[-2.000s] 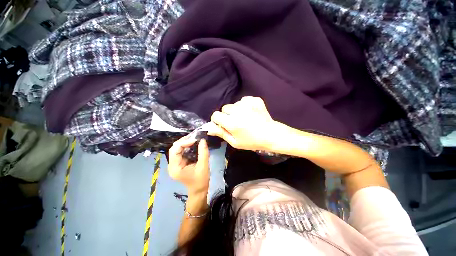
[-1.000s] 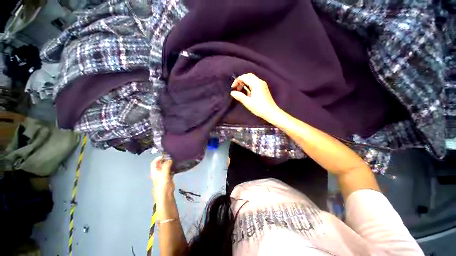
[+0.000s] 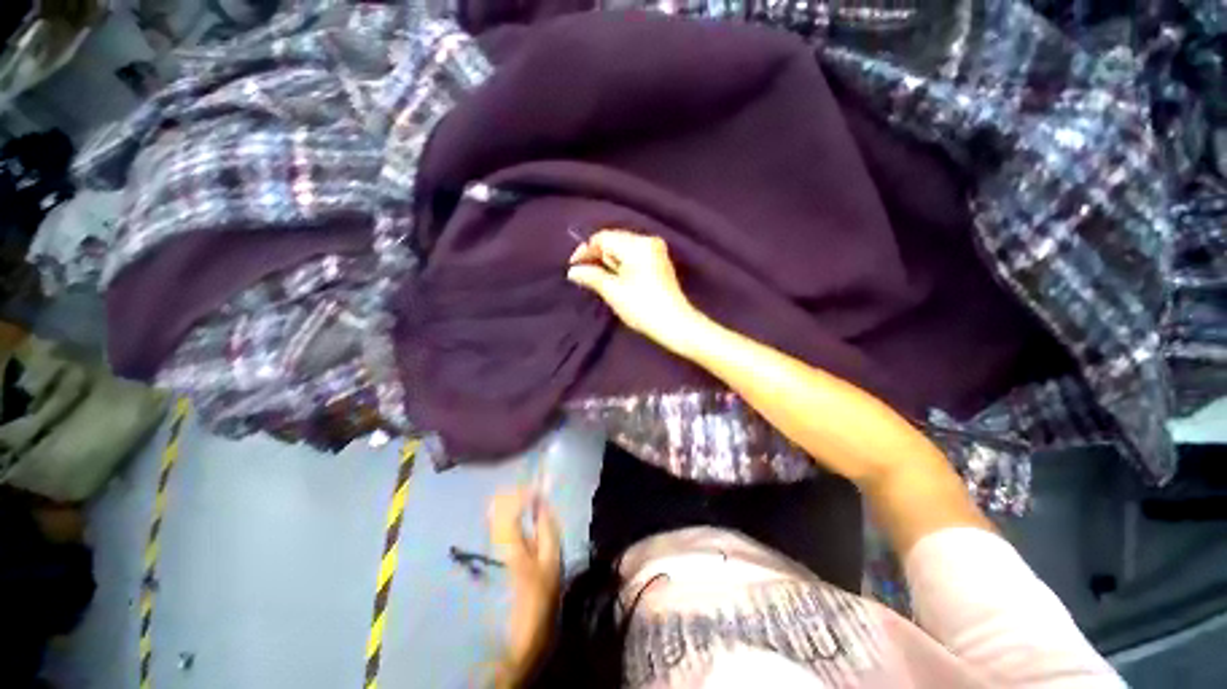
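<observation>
A plaid garment lies with its plum inner side (image 3: 700,148) up in front of me. A darker plum pocket panel (image 3: 491,316) lies at its lower left, creased. My right hand (image 3: 626,280) is over the plum cloth beside this panel, fingers curled together. A thin pale line shows at its fingertips; I cannot tell whether it is thread or a tool tip. My left hand (image 3: 528,532) is blurred, below the garment's lower edge and apart from it; its grip is unclear. A small pale-printed label (image 3: 487,195) shows on the plum side.
More plaid garments (image 3: 256,175) are heaped at the left, and plaid cloth (image 3: 1076,202) spreads at the right. Olive-beige cloth (image 3: 81,424) lies at the left edge. Yellow-black tape (image 3: 390,552) runs along the grey floor, with a small dark scrap (image 3: 478,560) nearby.
The left hand let go of the garment's lower edge and moved right and down. The right hand shifted slightly left and down over the plum cloth. The small pocket area now lies creased.
</observation>
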